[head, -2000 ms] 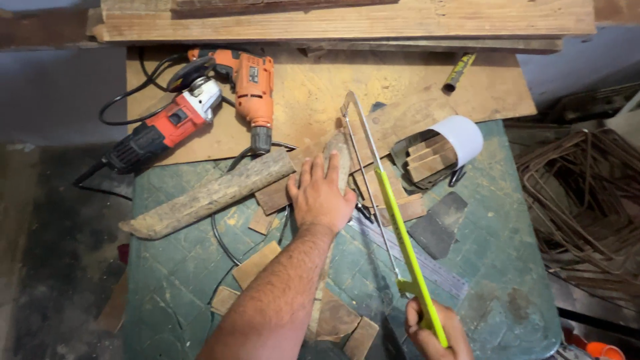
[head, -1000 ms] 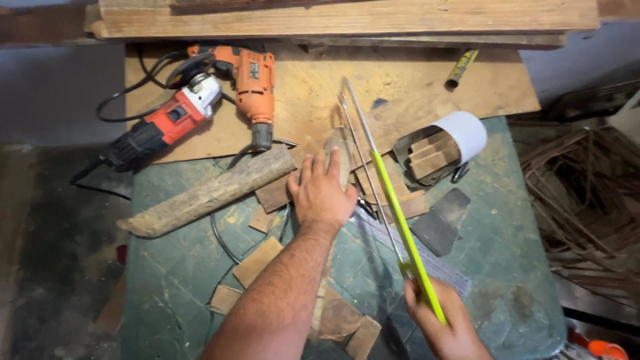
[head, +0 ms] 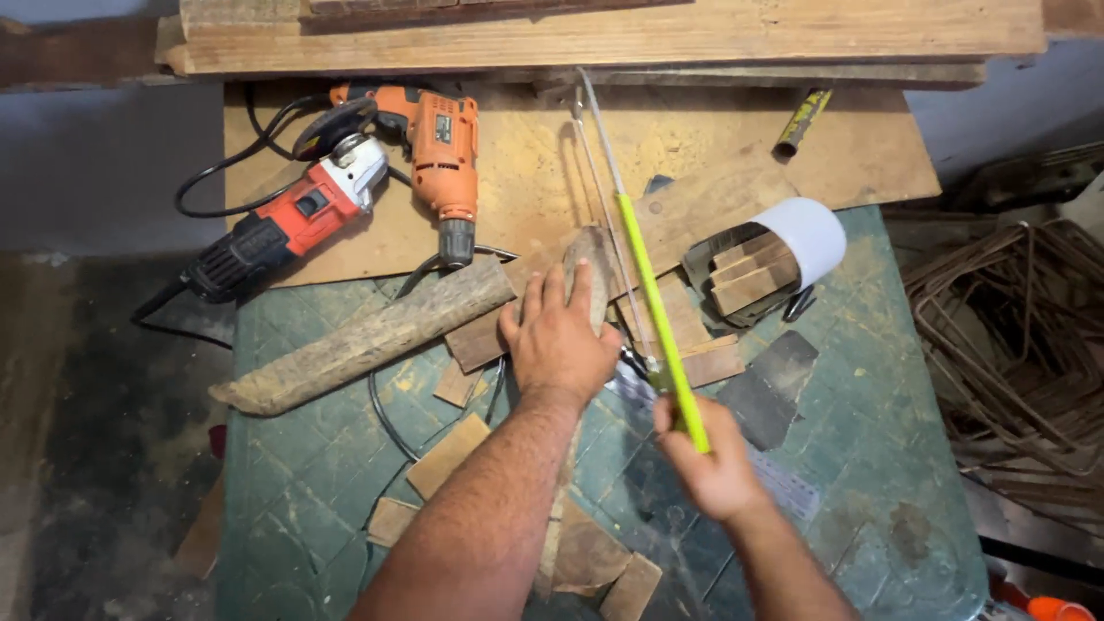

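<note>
My left hand [head: 561, 341] presses down on a long, narrow piece of wood [head: 588, 250] that runs lengthwise under my palm and forearm. My right hand [head: 711, 457] is closed around the handle end of a hacksaw with a lime-green frame [head: 649, 289]. The saw's thin blade lies just right of the wood's far end; whether it touches the wood cannot be told. Left of my left hand, a rough, bark-like wood piece [head: 371, 341] lies slantwise. Small wood offcuts [head: 448, 453] are scattered about both hands.
An orange drill [head: 444, 155] and a red angle grinder [head: 297, 207] with cords lie at the back left. On the right are a white roll [head: 806, 237] around wood strips, dark sandpaper [head: 772, 388] and a tape-like tube [head: 802, 125]. Planks [head: 604, 39] cross the green table's [head: 888, 483] far side.
My right hand has moved forward and a little left with the hacksaw, whose tip reaches farther toward the planks. My left hand stays on the wood.
</note>
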